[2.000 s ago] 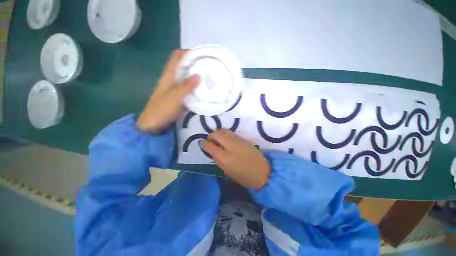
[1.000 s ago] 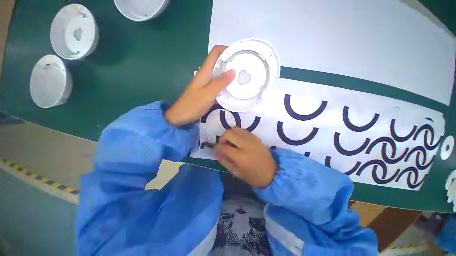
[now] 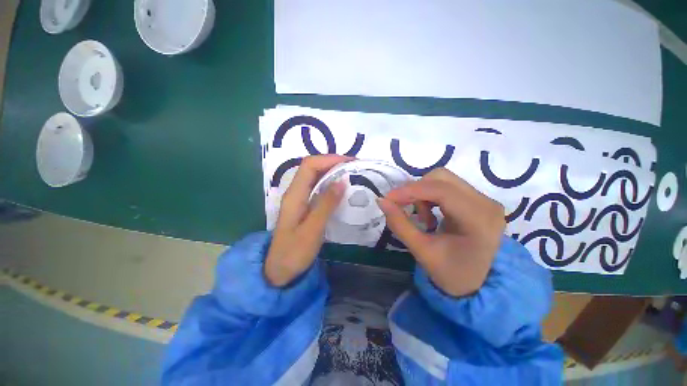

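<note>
A white round housing (image 3: pixel 358 219) is held over the lower left part of the sheet of black arcs (image 3: pixel 467 139). My left hand (image 3: pixel 305 219) grips its left side, thumb inside the rim. My right hand (image 3: pixel 452 226) is at its right side, thumb and index finger pinching one end of a black adhesive arc (image 3: pixel 366 182). The arc lies over the inside of the housing, above its raised centre. My right fingers hide the arc's far end and the housing's right rim.
Several white housings (image 3: pixel 65 150) stand at the left on the green tabletop (image 3: pixel 181 151). A blank white sheet (image 3: pixel 467 53) lies beyond the arc sheet. White ring discs (image 3: pixel 667 191) are at the far right. An open cardboard box (image 3: pixel 603 328) is below the table edge.
The housing has come down and nearer to me in my left hand. My right hand has moved from the sheet to the housing, with a black arc now visible at its fingertips.
</note>
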